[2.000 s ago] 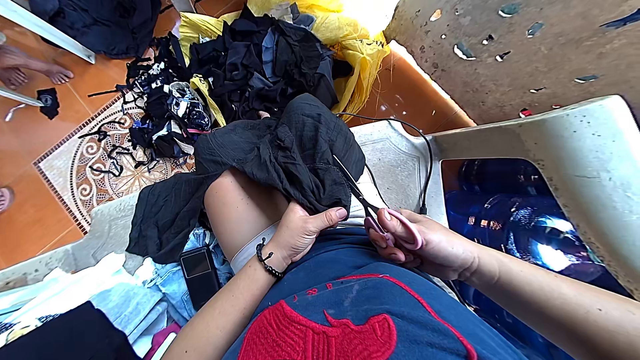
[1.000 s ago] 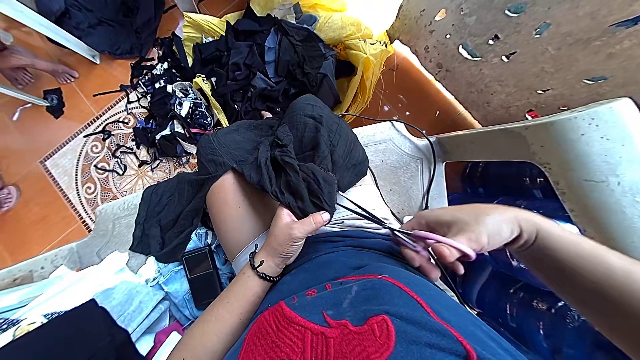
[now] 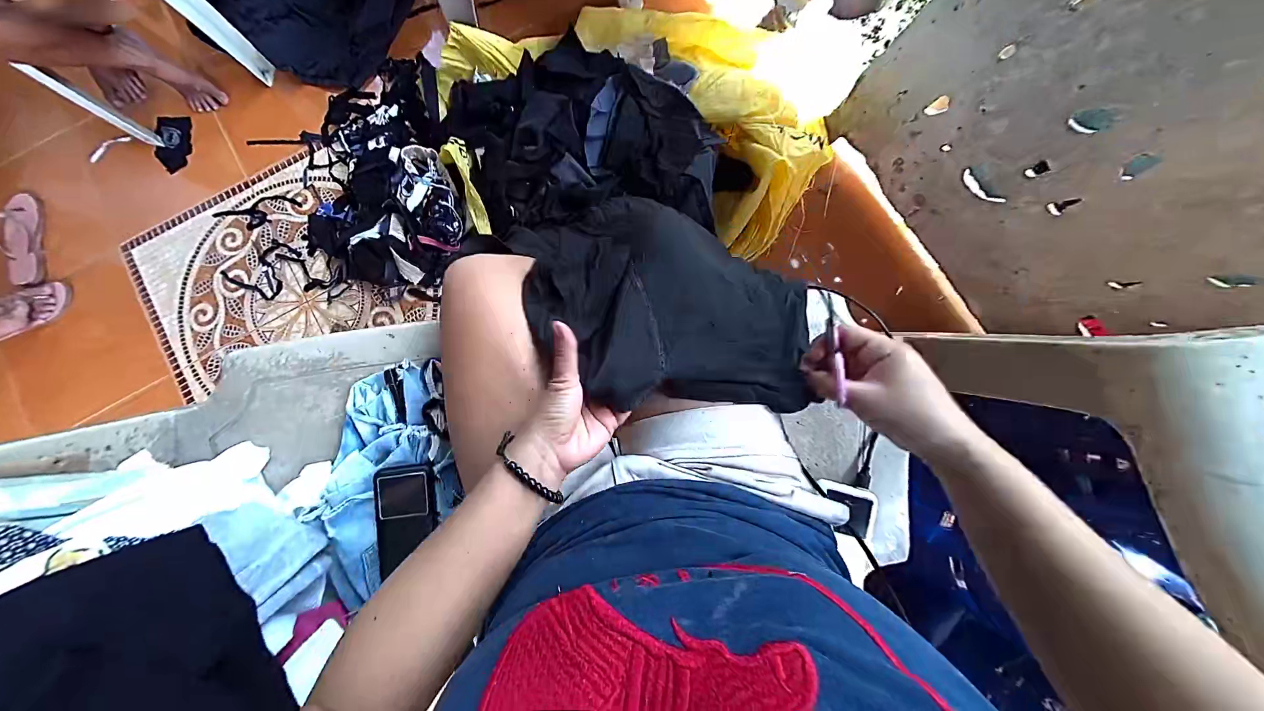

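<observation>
A black cloth garment (image 3: 691, 306) lies spread over my thighs. My left hand (image 3: 578, 425) is at its near lower edge, thumb raised, the fingers partly under the cloth; whether they grip it is unclear. My right hand (image 3: 869, 380) holds scissors with a pink handle (image 3: 839, 365) at the garment's right edge, the blades pointing away from me. The fingertips of that hand also touch the cloth's edge.
Black clothes (image 3: 592, 128) are heaped in a yellow plastic bag (image 3: 770, 158) beyond my knees. Black scraps (image 3: 385, 197) lie on the patterned floor tile. A mobile phone (image 3: 405, 518) and light-blue clothes (image 3: 247, 533) are at my left. Another person's feet (image 3: 202, 94) show at upper left.
The black garment, bunched up before, now lies spread across my lap. My right hand has moved away from my belly to its right edge, and the scissors now point away from me.
</observation>
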